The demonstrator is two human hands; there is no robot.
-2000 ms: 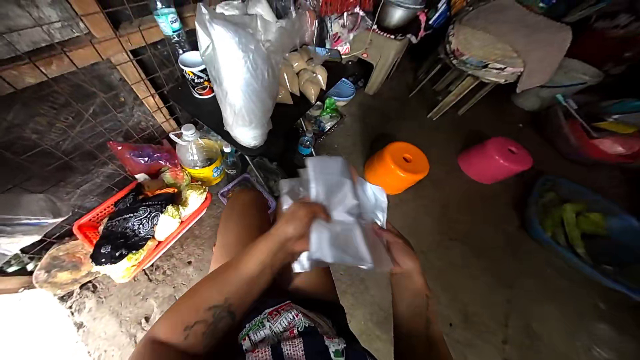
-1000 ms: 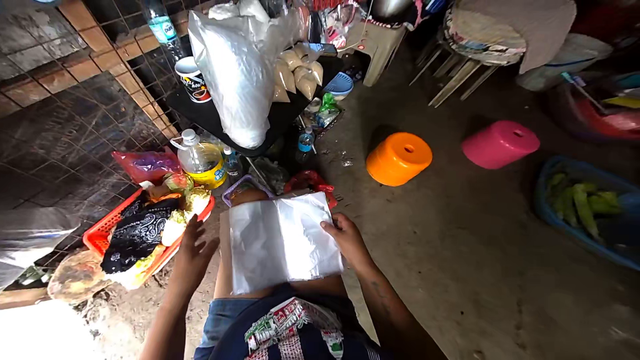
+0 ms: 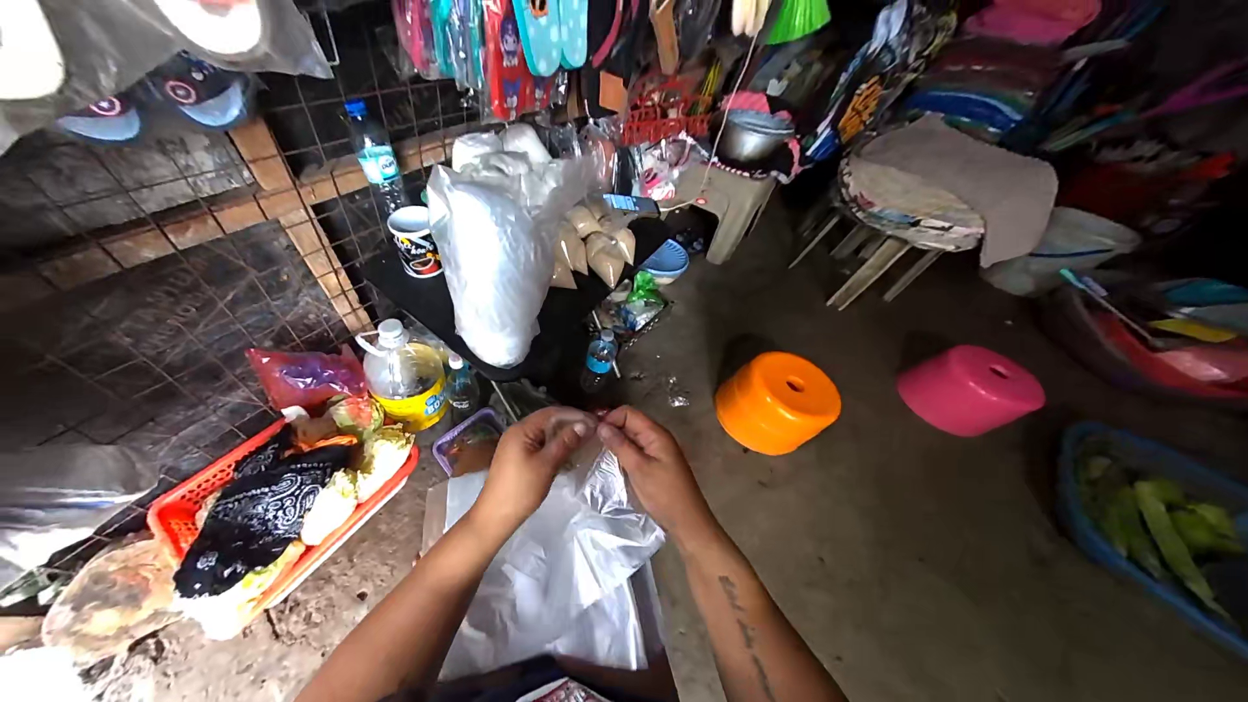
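Note:
Thin clear plastic bags [image 3: 546, 585] lie spread over my lap. My left hand [image 3: 541, 453] and my right hand [image 3: 648, 458] meet above them, pinching the edge of one bag [image 3: 609, 531] between thumbs and fingers; its film hangs down from the fingertips, crumpled and shiny. Beyond my hands, a large clear bag holding white plastic [image 3: 497, 273] rests on a black-covered table [image 3: 409, 302], beside small tied bags of brown contents [image 3: 600, 244] and a printed cup [image 3: 414, 242].
At the left are a red basket [image 3: 346, 522] of vegetables with a black patterned cloth [image 3: 258, 507], and a large bottle of yellow liquid [image 3: 405, 375]. To the right stand an orange stool [image 3: 777, 402], a pink stool [image 3: 970, 390] and a blue tub [image 3: 1102, 556] of green vegetables.
A second ago the bags lay flat on my lap, with my left hand raised apart from them. Both hands have come together and now lift one bag's edge. The view has tilted up.

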